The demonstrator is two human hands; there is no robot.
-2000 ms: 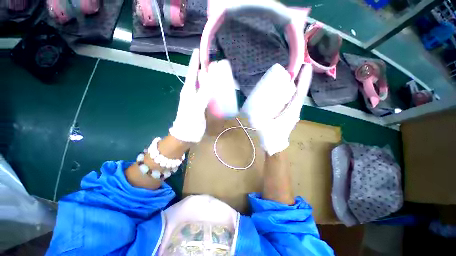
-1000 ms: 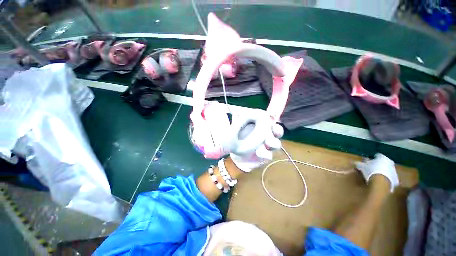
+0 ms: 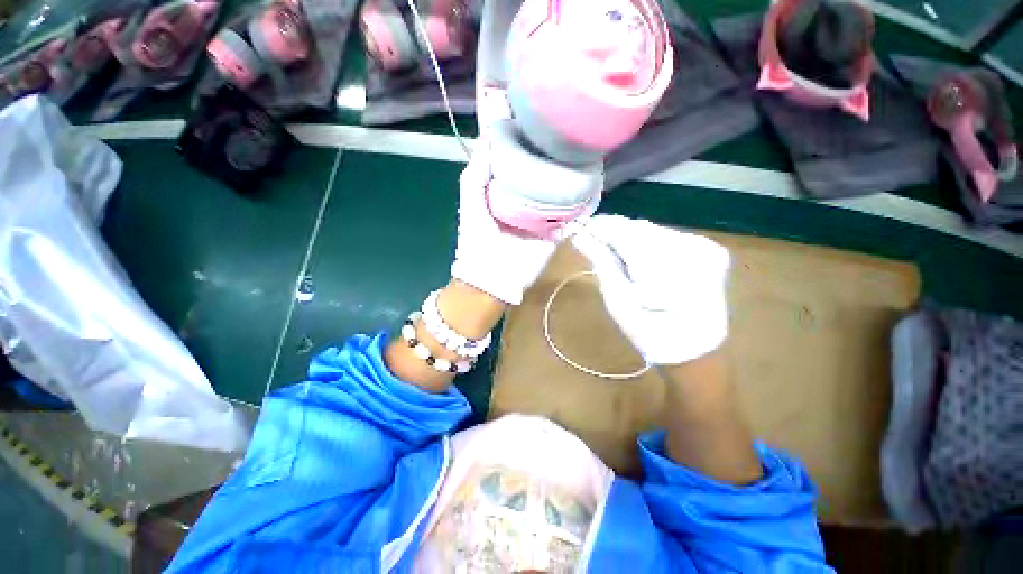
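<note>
A pink and white headset (image 3: pixel 589 84) is held up over the back edge of the brown cardboard mat (image 3: pixel 808 370), one round cup facing up. My left hand (image 3: pixel 499 241), in a white glove, grips it from the left by the lower cup. My right hand (image 3: pixel 667 292), also gloved, has its pinched fingertips at that cup's lower edge. The thin white cable (image 3: pixel 572 361) loops on the mat and runs under my right hand. Its plug is hidden by the fingers.
More pink headsets (image 3: pixel 264 45) lie on grey pouches (image 3: pixel 858 146) along the belt. A black square fan-like object (image 3: pixel 236 137) is at the back left. A whitish plastic sheet (image 3: pixel 84 269) hangs at the left. A folded grey pouch stack (image 3: pixel 982 415) is right of the mat.
My right hand has moved from the mat's right side to the cup. The headset has tilted, so a cup faces up and the ears are out of clear view.
</note>
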